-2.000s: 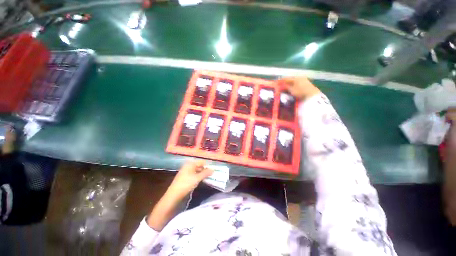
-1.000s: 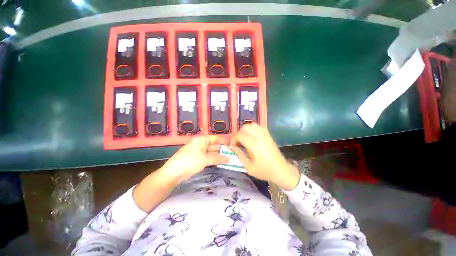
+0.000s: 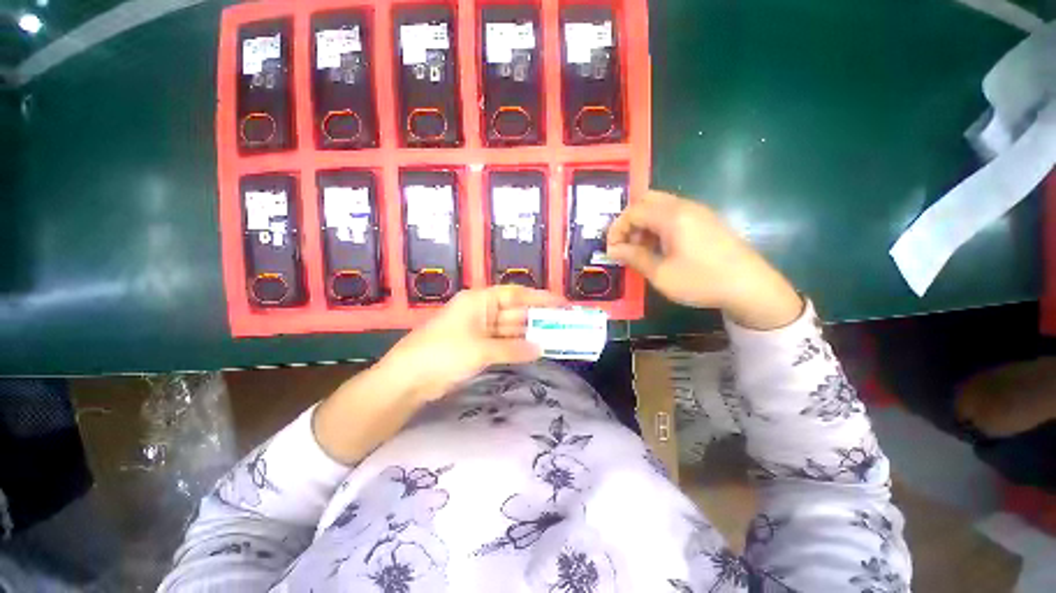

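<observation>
A red-orange tray (image 3: 437, 162) with two rows of phones lies on the green bench. Each black phone has a white label on its upper part and an orange ring near its lower end. My left hand (image 3: 469, 336) holds a small white label sheet (image 3: 567, 332) with green print at the tray's front edge. My right hand (image 3: 683, 249) is over the front-right phone (image 3: 595, 282), its fingertips pinching a tiny pale sticker (image 3: 602, 257) at the phone's back, just above the ring. Whether the sticker touches the phone cannot be told.
A long white label strip (image 3: 967, 214) curls on the bench at the right. Clear crinkled plastic (image 3: 185, 429) lies below the bench edge at left, near brown cardboard (image 3: 114, 446). Another person's arm (image 3: 1010, 394) shows at the right edge.
My right hand has left the label sheet and moved up and right to the front-right phone with the sticker. My left hand still holds the sheet. The tray appears higher in view.
</observation>
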